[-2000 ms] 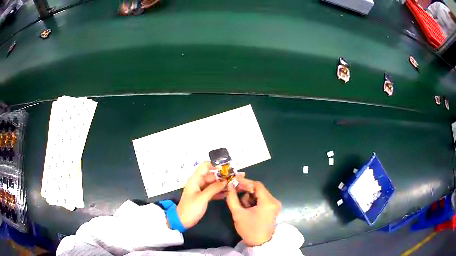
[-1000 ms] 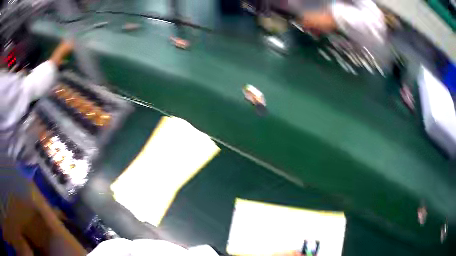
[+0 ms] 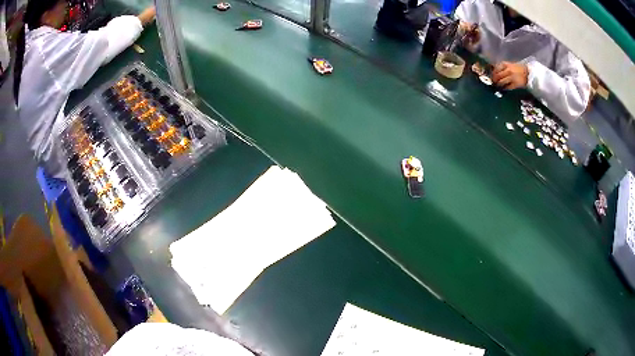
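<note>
No hand of mine is in the picture; only a white sleeve shows at the bottom edge. A white label sheet (image 3: 397, 337) lies nearest in front of me, cut off by the bottom edge. A fanned stack of white sheets (image 3: 254, 240) lies left of it on the dark green bench. An electronic module (image 3: 413, 175) lies on the green belt beyond, its black end towards me and its whitish end away.
Clear blister trays (image 3: 143, 206) with black and orange parts lie at left. More modules (image 3: 321, 66) lie along the belt. A coworker (image 3: 63, 76) is at left; another (image 3: 536, 59) sits opposite, near a tan round tub (image 3: 450, 65) and whitish parts (image 3: 550, 132). A white box (image 3: 626, 233) is at right.
The view has swung left to the blister trays and coworkers. My hands, the module they held and the blue bin have left the picture.
</note>
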